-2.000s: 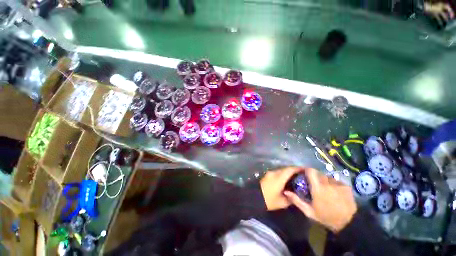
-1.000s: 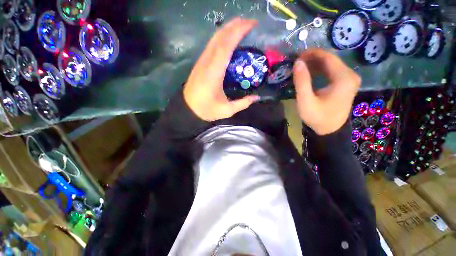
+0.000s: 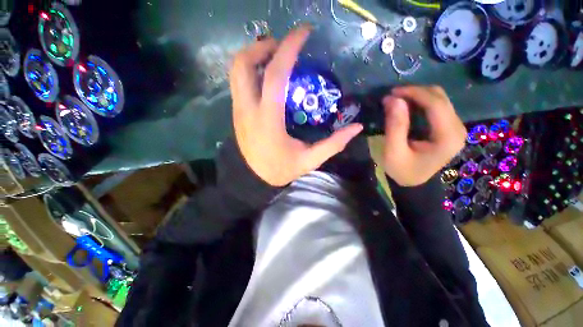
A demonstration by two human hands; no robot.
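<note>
A round LED circuit board [image 3: 312,101] glows blue-white, with a pale round part and wires on its face. My left hand [image 3: 272,115] curves round its left and lower side and holds it. A small dark part with a greyish face [image 3: 347,115] touches or lies close to the board's right edge, near my left thumb tip. My right hand [image 3: 422,131] is to the right of the board, its thumb and index finger pinched together; whether a thin part is between them cannot be seen.
Clear round light units [image 3: 98,85] stand in rows at the left. White-faced housings [image 3: 460,33] are piled at the upper right. Small round parts with wires [image 3: 387,45] lie beyond my hands. A rack of glowing discs [image 3: 492,150] and cartons [image 3: 530,271] are at the right.
Since a second ago the board glows brighter and its red glow at the right has gone. My left thumb reaches further right. The view has shifted slightly. Earlier, both hands held a disc together.
</note>
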